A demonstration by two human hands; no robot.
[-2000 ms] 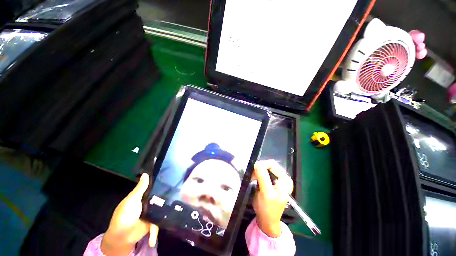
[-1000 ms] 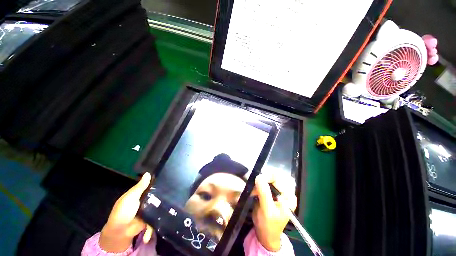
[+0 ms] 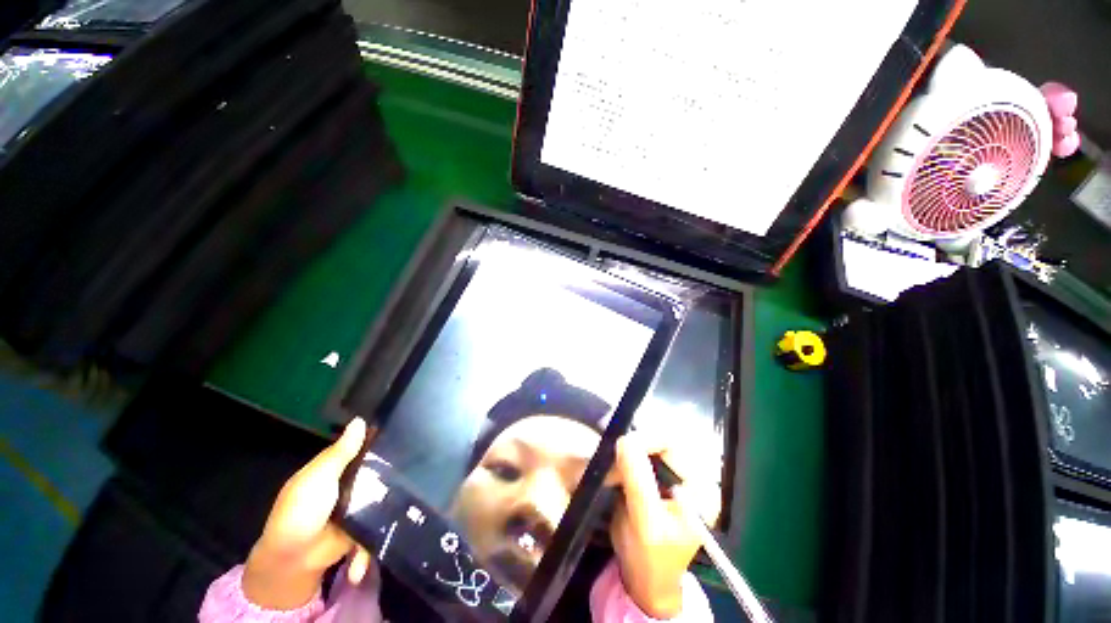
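A black-framed tablet (image 3: 524,414) is held tilted above a dark foam tray (image 3: 408,316). Its lit screen shows a camera view of a face with a dark cap, and white loops mark its lower edge. My left hand (image 3: 296,523) grips the tablet's lower left side, thumb on the edge. My right hand (image 3: 658,523) is at the tablet's right edge and also holds a thin stylus or pen (image 3: 731,572), which points down to the right. Another tablet (image 3: 701,383) lies in the tray's right pocket, partly covered by the held one.
Black tray stacks stand at left (image 3: 183,183) and right (image 3: 914,450), with tablets in their top layers. An upright instruction board (image 3: 719,110) stands behind the tray. A white and pink fan (image 3: 975,170) and a small yellow object (image 3: 802,351) are at the right.
Since the earliest frame, the held tablet has shifted slightly and its tilt has changed, showing more of the tray's upper edge. The face in the screen has moved. Both hands keep their grip.
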